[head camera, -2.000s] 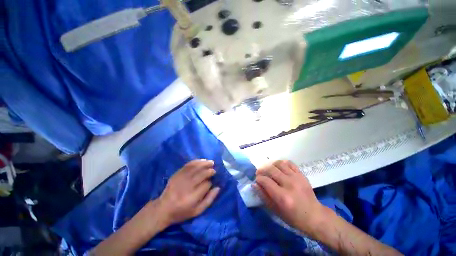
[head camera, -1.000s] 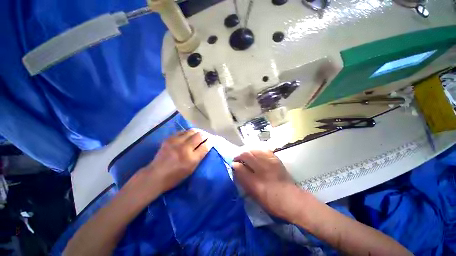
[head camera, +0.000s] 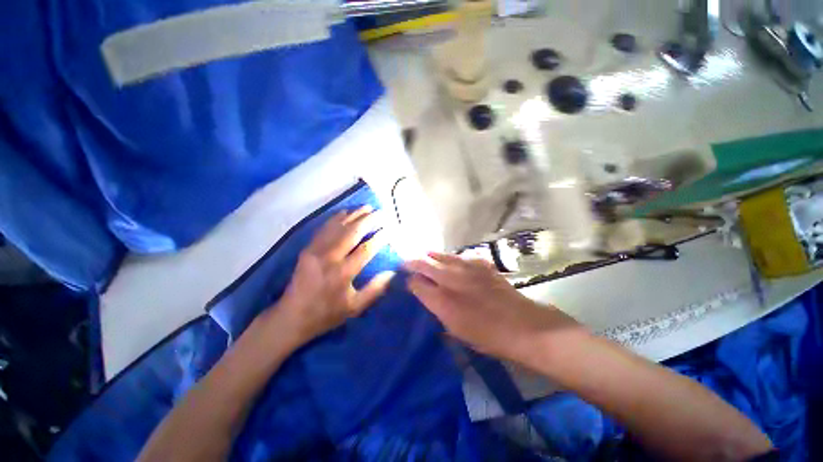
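Blue garment cloth (head camera: 379, 370) lies over the table's front edge and the lap, with a dark-edged strip (head camera: 280, 245) along its left side. My left hand (head camera: 329, 271) lies on the cloth with fingers spread, just left of the needle area. My right hand (head camera: 474, 302) holds the cloth's right edge between thumb and fingers, close to the presser foot (head camera: 522, 251). The cream sewing machine head (head camera: 541, 135) stands over the bright lamp spot. The needle itself cannot be made out.
Black snips (head camera: 654, 253) lie right of the presser foot, partly behind the head. A yellow box (head camera: 772, 233) stands at the right. A pale scale (head camera: 690, 316) runs along the table edge. Blue garments (head camera: 198, 135) hang at the left. A pale paddle (head camera: 217, 41) sticks out above them.
The view has shifted, so the machine head appears further right. Both hands have moved up from the lap side to the needle area with the cloth. My left hand's fingers have spread.
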